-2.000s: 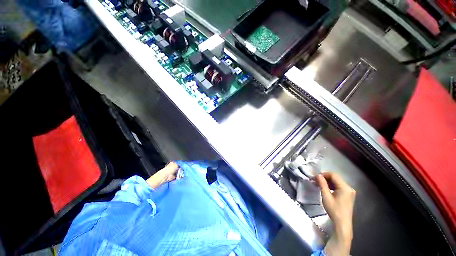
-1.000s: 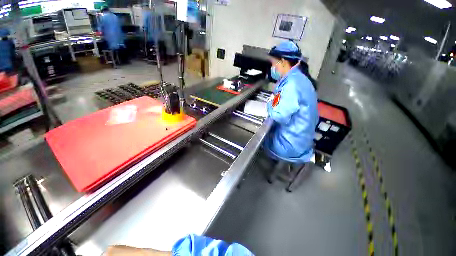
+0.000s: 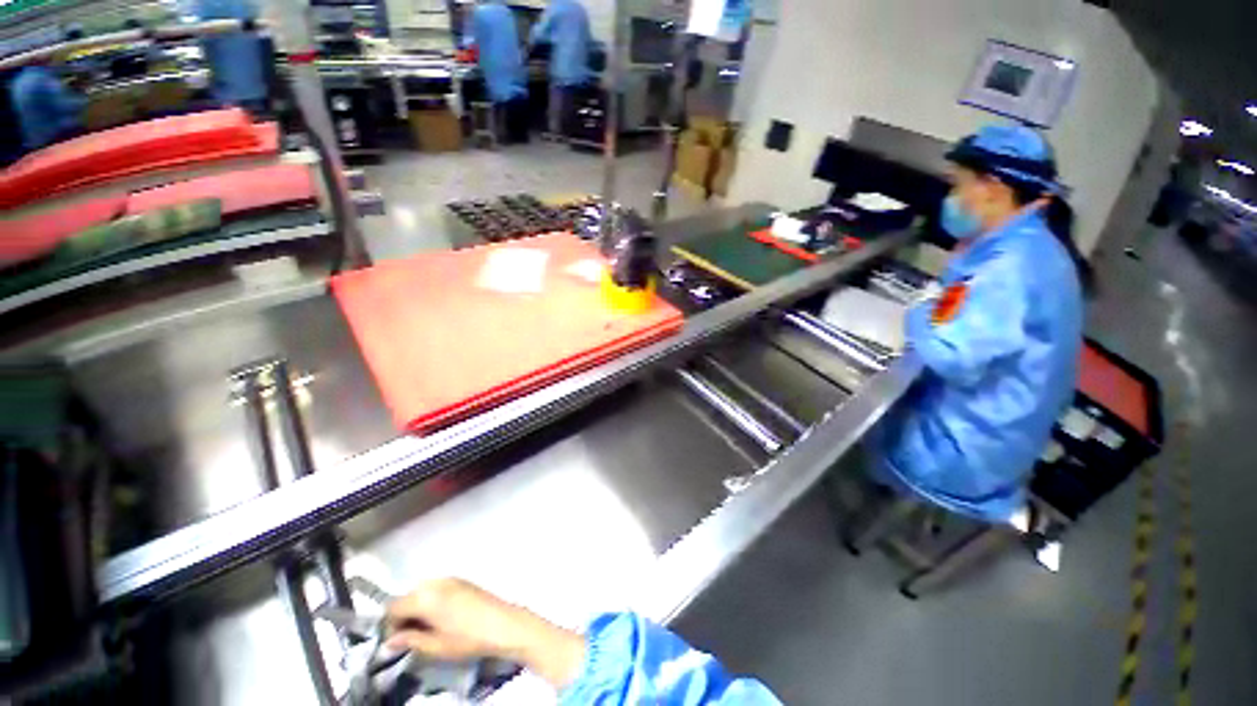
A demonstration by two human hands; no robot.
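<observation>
My right hand (image 3: 462, 623), bare with a light blue sleeve, is at the bottom centre over the metal conveyor bed. Its fingers are closed on crumpled grey-white work gloves (image 3: 393, 673), which lie beside the guide rods (image 3: 314, 621). The lower part of the gloves is cut off by the bottom edge. My left hand is not in view.
A conveyor rail (image 3: 455, 465) runs beyond the hand, with stacked red sheets (image 3: 483, 338) behind it. A yellow-orange holder (image 3: 629, 293) stands on them. A seated person (image 3: 986, 345) in blue works farther along the line, near a black tote (image 3: 1103, 455).
The view first swung up and right, away from the circuit boards and tray, then partly back left. My right hand and the gloves show again; my left hand has left the view.
</observation>
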